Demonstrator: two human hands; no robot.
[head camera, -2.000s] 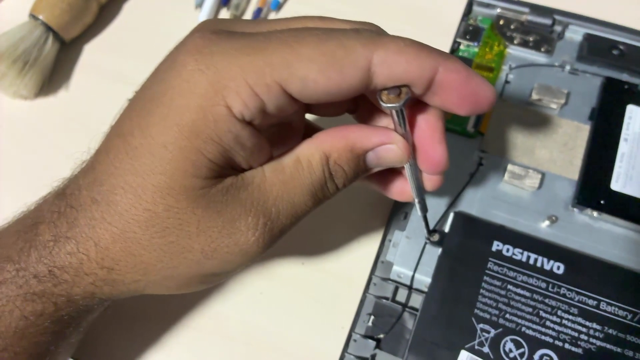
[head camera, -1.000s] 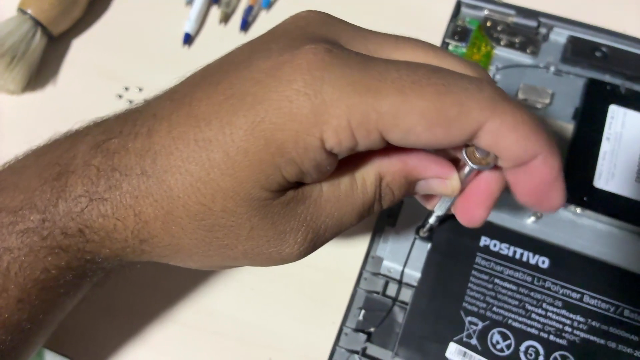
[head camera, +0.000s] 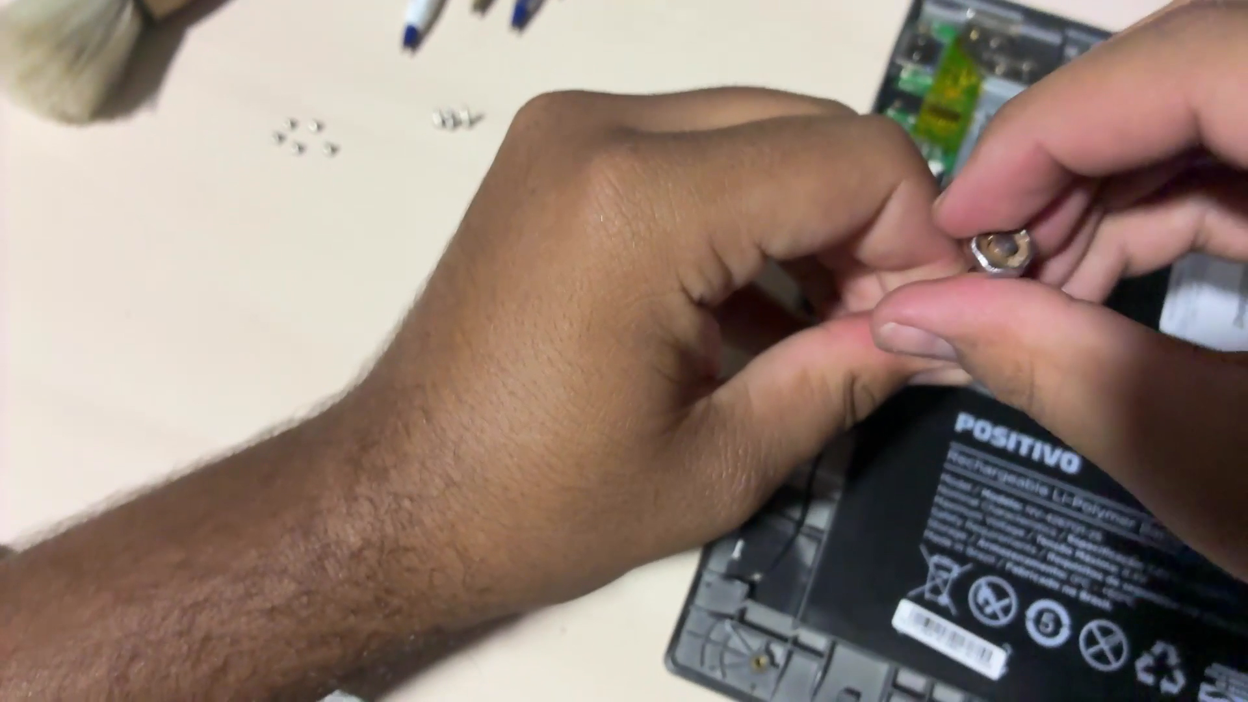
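Note:
Over the upper left corner of a black Positivo lithium-polymer battery (head camera: 916, 517) in an opened laptop base (head camera: 702, 624), my left hand (head camera: 673, 312) has its thumb and index finger pinched together; what lies between them is hidden. My right hand (head camera: 1102, 253) comes in from the right and meets its fingertips. The round metal end of a small precision screwdriver (head camera: 1001, 253) shows between the right thumb and fingers; its shaft and tip are hidden. A thin black cable (head camera: 811, 497) runs beside the battery.
Small screws (head camera: 304, 136) lie in a loose group on the pale table, with more screws (head camera: 455, 119) to their right. A bristle brush (head camera: 68, 54) is at the top left, and pens (head camera: 421, 21) at the top edge. A green circuit board with yellow tape (head camera: 948, 102) shows at the laptop's corner.
My right hand has come into view from the right and taken hold of the screwdriver, which my left hand held alone before. The left fingers have drawn closer together.

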